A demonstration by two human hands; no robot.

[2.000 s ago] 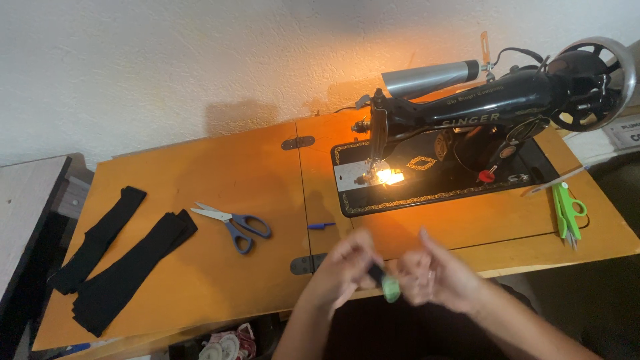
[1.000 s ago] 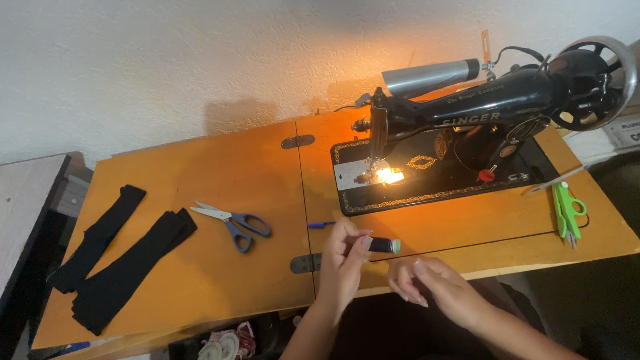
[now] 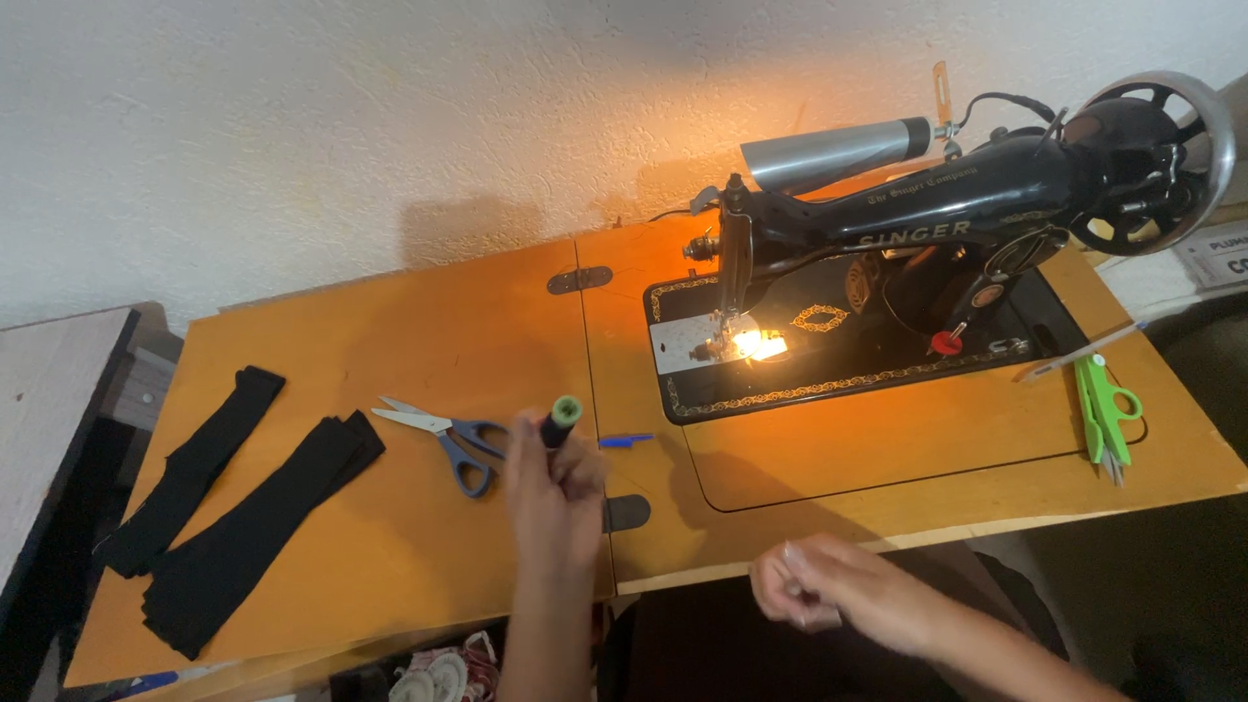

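Observation:
My left hand (image 3: 558,478) holds a spool of black thread (image 3: 561,421) upright, its pale green end facing up, above the tabletop beside the blue-handled scissors (image 3: 458,437). Over the table's front edge is my right hand (image 3: 804,585), its fingers curled together; whether it pinches a thread end cannot be made out. A black Singer sewing machine (image 3: 907,214) stands at the right with its lamp lit over the needle area. Two stacks of black fabric pieces, a narrower one (image 3: 200,468) and a wider one (image 3: 258,531), lie at the left.
A blue pen cap (image 3: 625,442) lies near the hinge line of the wooden table (image 3: 468,331). Green thread snips (image 3: 1104,414) and a clear pen (image 3: 1082,353) rest at the right end. The textured wall (image 3: 292,127) stands behind. Below the front edge, an open space holds several items.
My left hand has moved left and up with the spool, from near the table's front edge toward the scissors. My hands, close together two seconds ago, are now farther apart.

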